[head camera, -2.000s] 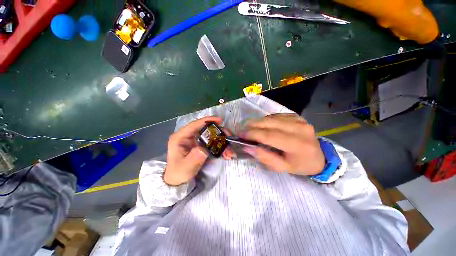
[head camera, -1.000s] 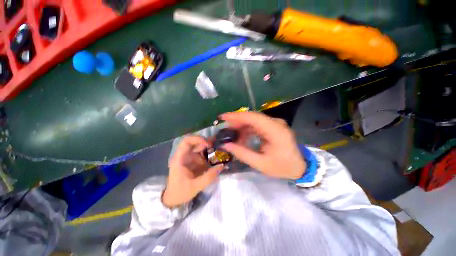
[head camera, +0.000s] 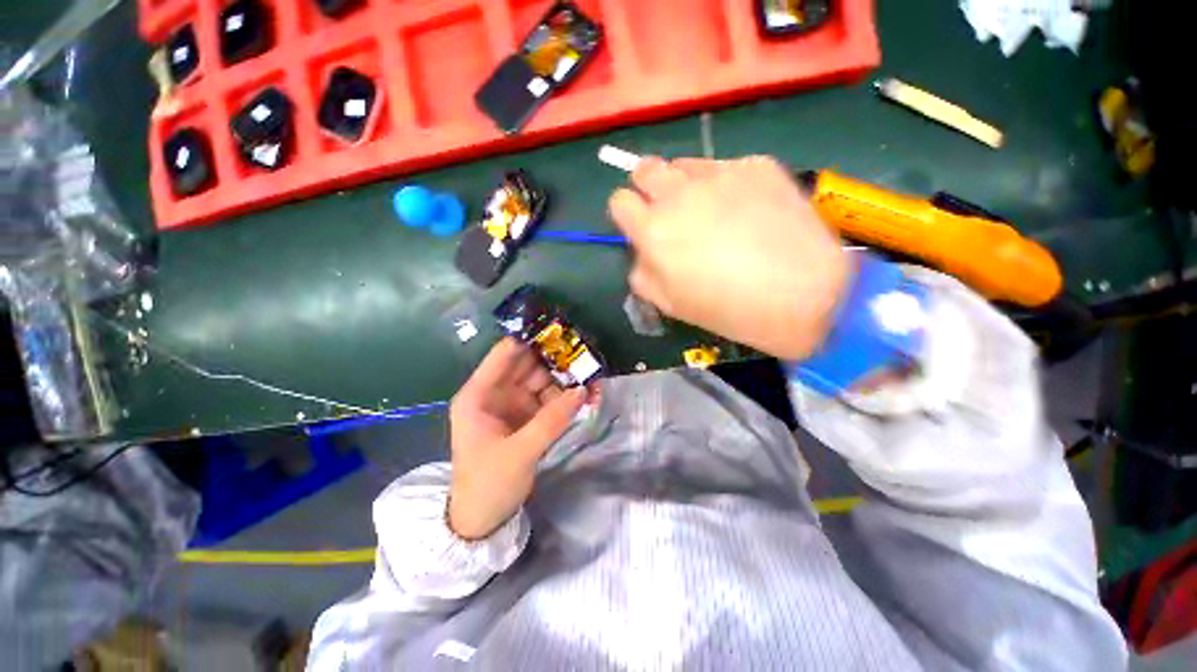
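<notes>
My left hand (head camera: 505, 427) holds an open watch housing (head camera: 566, 352) at the bench edge; gold-orange flex shows inside, and the black display module (head camera: 521, 310) lies folded out at its upper left. My right hand (head camera: 735, 250) is over the bench with its fingers bent down near a silver strip (head camera: 620, 159); its fingertips are partly hidden, so I cannot tell whether it grips anything. A second open watch housing (head camera: 512, 210) lies on the mat, with a blue rod (head camera: 578, 238) beside it that runs toward my right hand.
A red tray (head camera: 433, 145) with black units lies behind. A blue double-knobbed piece (head camera: 428, 208) and a clear film piece (head camera: 465, 324) lie at left. An orange screwdriver (head camera: 939, 239) and a wooden-handled tool (head camera: 940, 112) lie at right. Yellow tape (head camera: 701, 356) is at the bench edge.
My right hand has left the unit and moved up and right over the bench. The unit in my left hand is now opened out, at the bench edge. The view has shifted, showing more tray.
</notes>
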